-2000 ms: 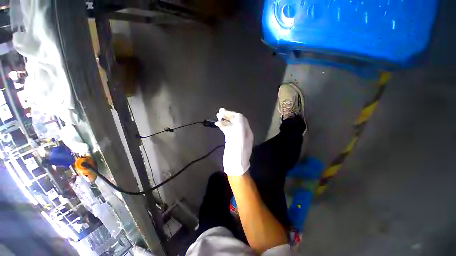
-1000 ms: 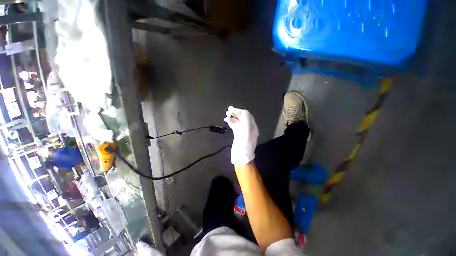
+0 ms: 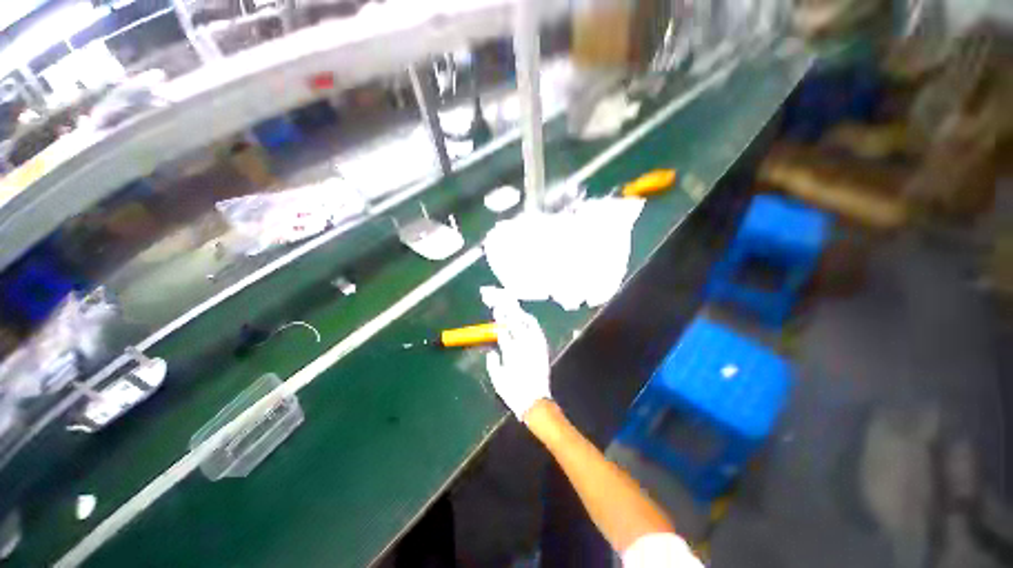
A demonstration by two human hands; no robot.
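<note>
My right hand (image 3: 520,357), in a white glove, is at the bench's near edge. It closes over the rear part of an orange-yellow electric screwdriver (image 3: 469,335), whose dark tip points left. The screwdriver lies low over the green bench (image 3: 389,444); the glove hides its back end. A large crumpled white bag or cloth (image 3: 567,250) lies just beyond the hand. My left hand is not in view.
A pale rail (image 3: 367,333) divides bench and conveyor. A clear tray (image 3: 250,430) stands at the rail. White housings (image 3: 122,394) lie on the belt. A second orange screwdriver (image 3: 650,183) lies farther off. Blue stools (image 3: 722,383) stand at right.
The view has swung up from the floor to the bench. My gloved right hand, earlier over the floor near a dark cord's end, is now on the screwdriver on the bench.
</note>
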